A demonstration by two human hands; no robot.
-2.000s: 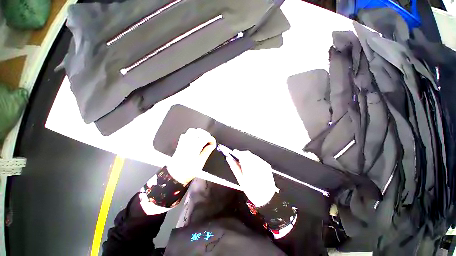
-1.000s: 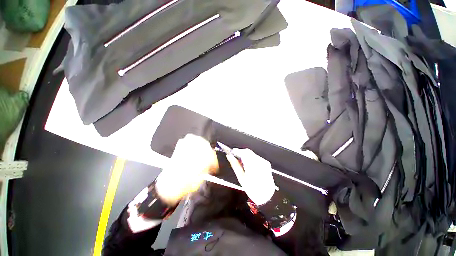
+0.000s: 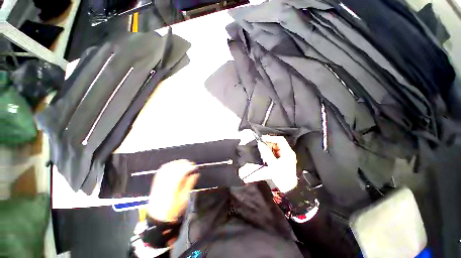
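Observation:
A dark zippered panel (image 3: 212, 176) lies along the near edge of the white tabletop, its pale zip line (image 3: 210, 164) running roughly left to right. My left hand (image 3: 173, 189) is blurred over the left part of the panel and covers part of the zip; whether its fingers grip the cloth cannot be told. My right hand (image 3: 275, 164) is at the panel's right end, closed around a slim pointed tool (image 3: 257, 135), mostly hidden in the fingers, with its tip pointing up and away.
A flatter stack of grey zippered panels (image 3: 113, 85) is at the left. A large tumbled heap of panels (image 3: 308, 75) fills the right. A white padded-looking block (image 3: 392, 224) is at lower right. A blue strip (image 3: 130, 205) shows at the table's near edge, beside green sacks (image 3: 20, 116) at far left.
The view has turned, swinging the stack and heap round. The hands, close together before, are now apart, and the panel lies more level in view with its zip showing between them.

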